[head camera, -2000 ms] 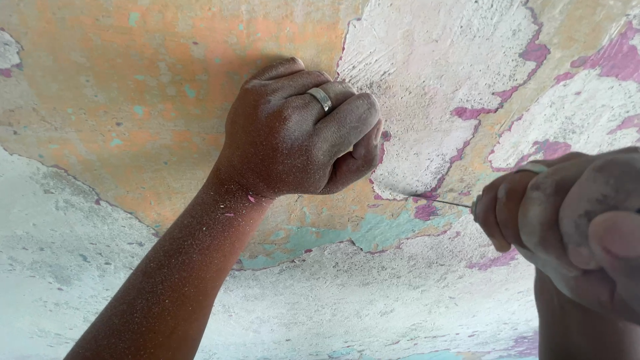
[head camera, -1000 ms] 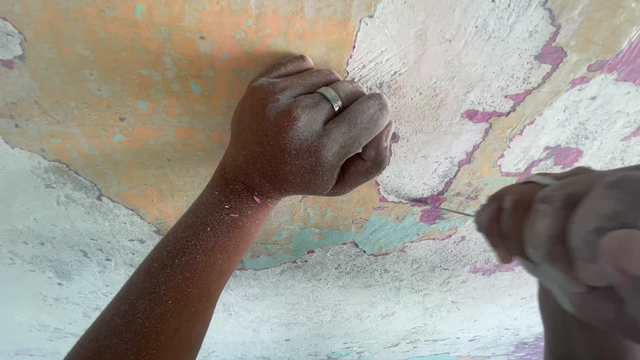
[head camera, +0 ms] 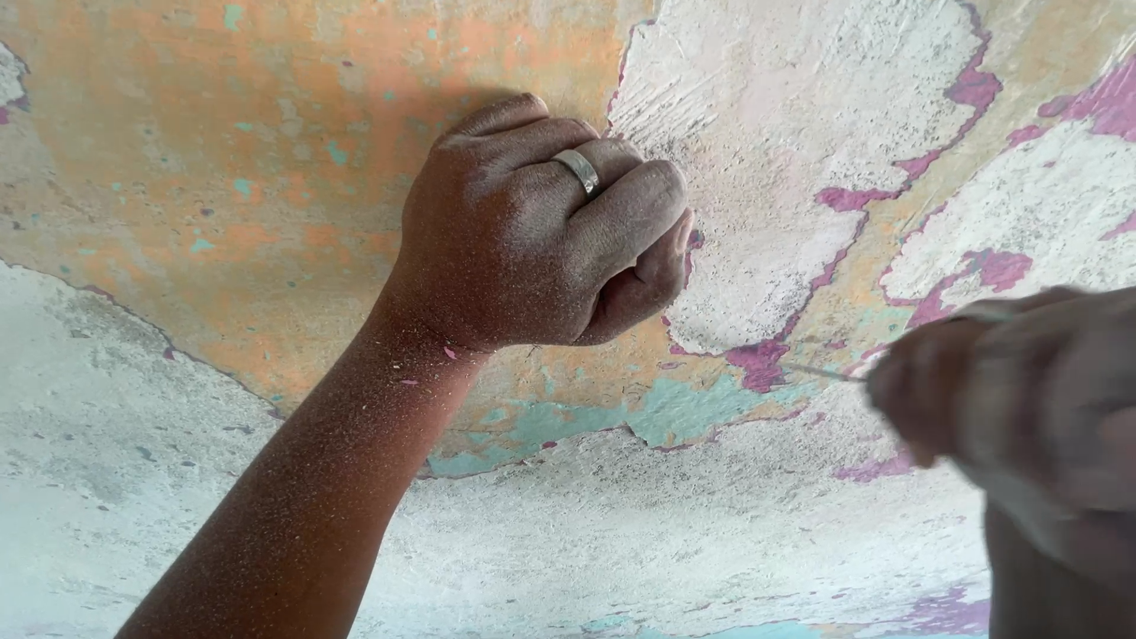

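My left hand [head camera: 541, 231], dusty and wearing a metal ring, is curled into a fist against a wall surface with peeling paint [head camera: 302, 177]. Whether anything lies inside that fist cannot be seen. At the right, my right hand [head camera: 1003, 390] is blurred and closed around a tool whose handle it hides. Only a thin metal blade or shaft [head camera: 825, 371] shows, pointing left. Its tip is near a purple paint patch [head camera: 759, 362] at the lower edge of a bare whitish area [head camera: 754, 222].
Orange, turquoise and purple paint remnants surround rough whitish plaster [head camera: 639, 532]. A turquoise strip [head camera: 603, 419] runs below my left fist. Another whitish area with purple edges [head camera: 1047, 204] lies at the upper right. Dust and small paint flakes cling to my left forearm.
The tip of the thin tool was at the lower edge of the whitish area; now it is a little farther right. My left fist stays in place on the surface.
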